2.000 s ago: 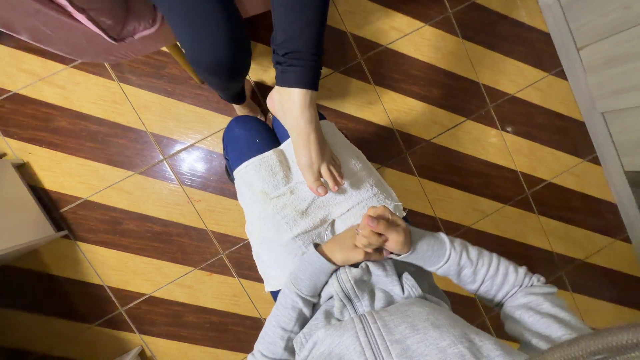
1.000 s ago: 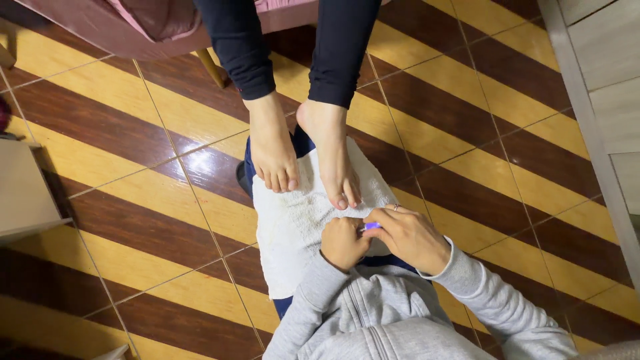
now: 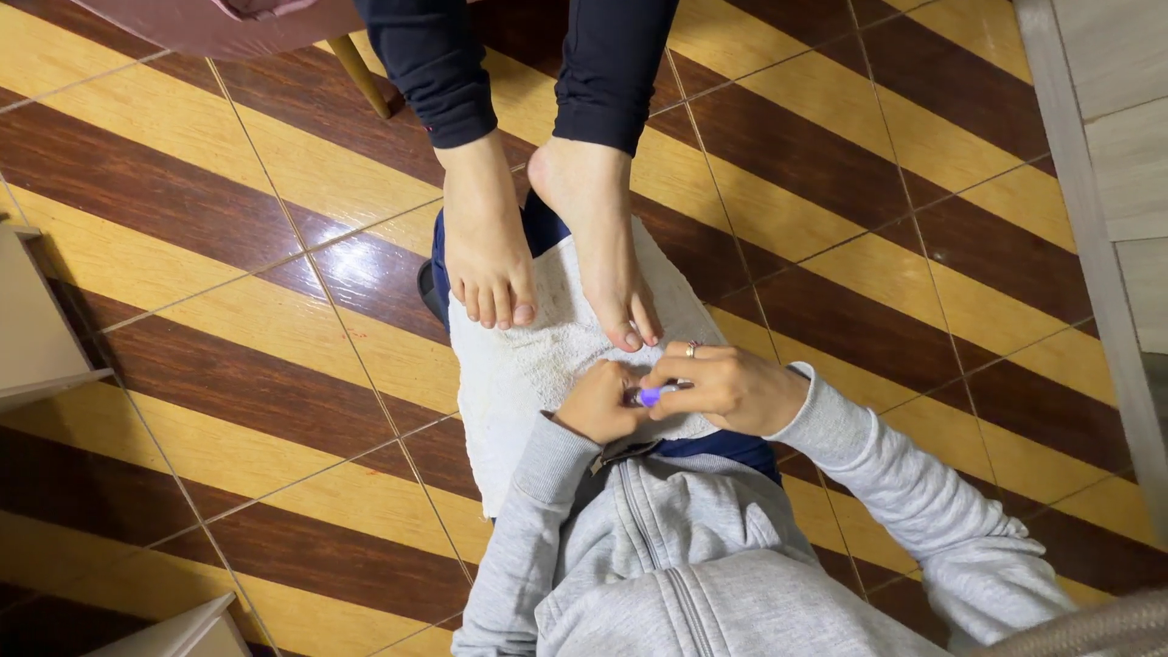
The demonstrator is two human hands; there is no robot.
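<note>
Both my hands meet over a white towel (image 3: 511, 374) spread on my lap. Between them is a small item with a purple part (image 3: 650, 396); its kind cannot be told. My left hand (image 3: 598, 401) is closed around its left end. My right hand (image 3: 730, 388), with a ring on one finger, pinches the purple part. Just beyond my hands, another person's two bare feet rest over the towel: one foot (image 3: 488, 246) at the left, the other (image 3: 607, 255) at the right, its toes close to my right hand.
A pink upholstered seat (image 3: 228, 27) with a wooden leg (image 3: 358, 75) stands at the top left. Pale furniture (image 3: 36, 319) is at the left edge, with another pale piece (image 3: 182, 630) at the bottom left. Grey wood-look panels (image 3: 1127, 173) line the right side above the striped tiled floor (image 3: 821, 182).
Two seconds ago my hands were clasped and one foot was on the towel. Both feet now show there, and the purple item has come into view between my hands.
</note>
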